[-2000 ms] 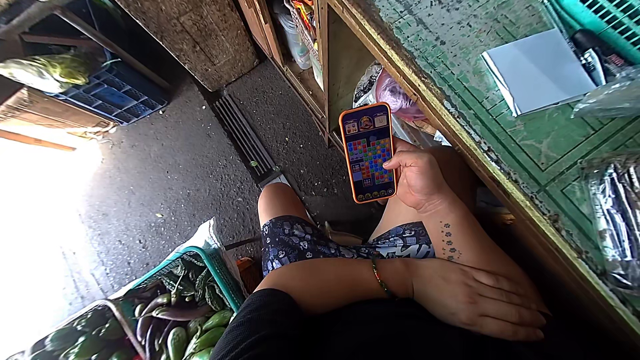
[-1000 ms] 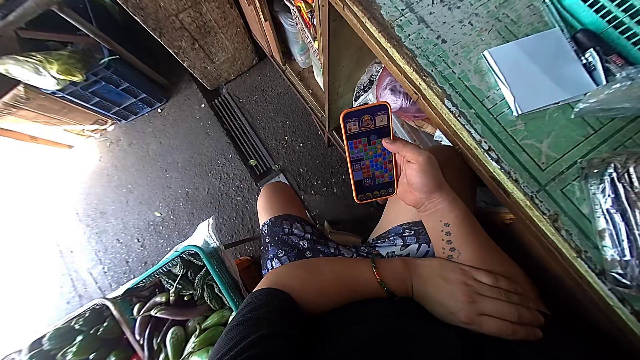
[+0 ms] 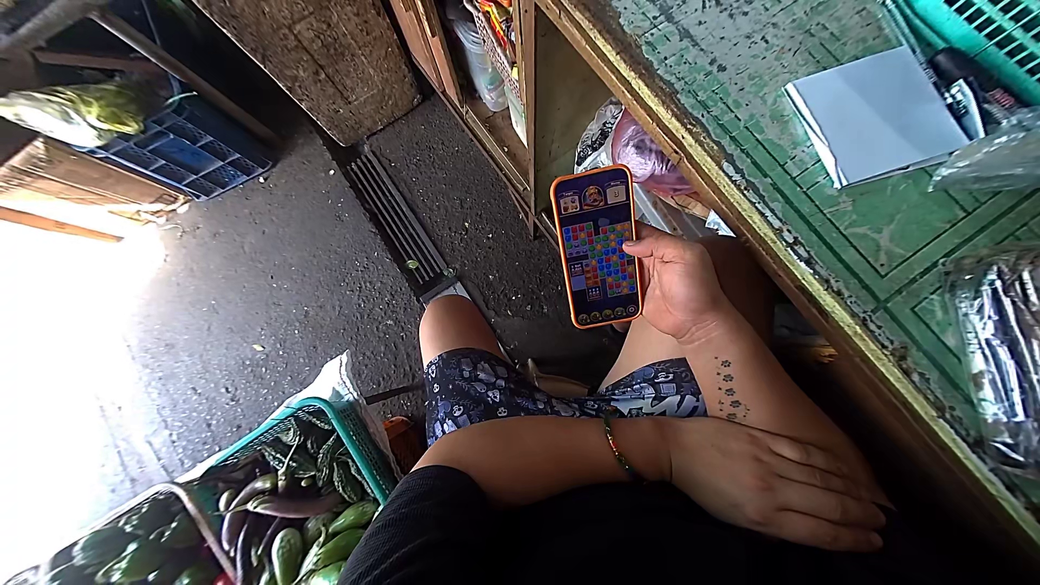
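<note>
My right hand (image 3: 678, 280) holds a smartphone (image 3: 600, 244) in an orange case, its thumb over the right side of the screen, which shows a colourful tile puzzle game. The phone is upright above my lap. My left hand (image 3: 776, 483), with a beaded bracelet (image 3: 619, 445) on the wrist, lies flat across my right forearm near the elbow, its fingers together and nothing seen in it. Small paw-like marks run along the inside of the right forearm. Patterned shorts (image 3: 479, 390) cover my thighs.
Teal baskets (image 3: 357, 439) of eggplants (image 3: 296, 505) and other green vegetables stand at lower left. A green worn counter (image 3: 821, 219) at right bears a white pad (image 3: 877, 114) and plastic packets (image 3: 1003, 349). Ahead are a floor drain grate (image 3: 398, 215), a blue crate (image 3: 191, 150) and wooden shelves (image 3: 532, 114).
The right thumb has shifted on the phone screen, higher one second ago and lower now. The left hand has stayed on the right forearm.
</note>
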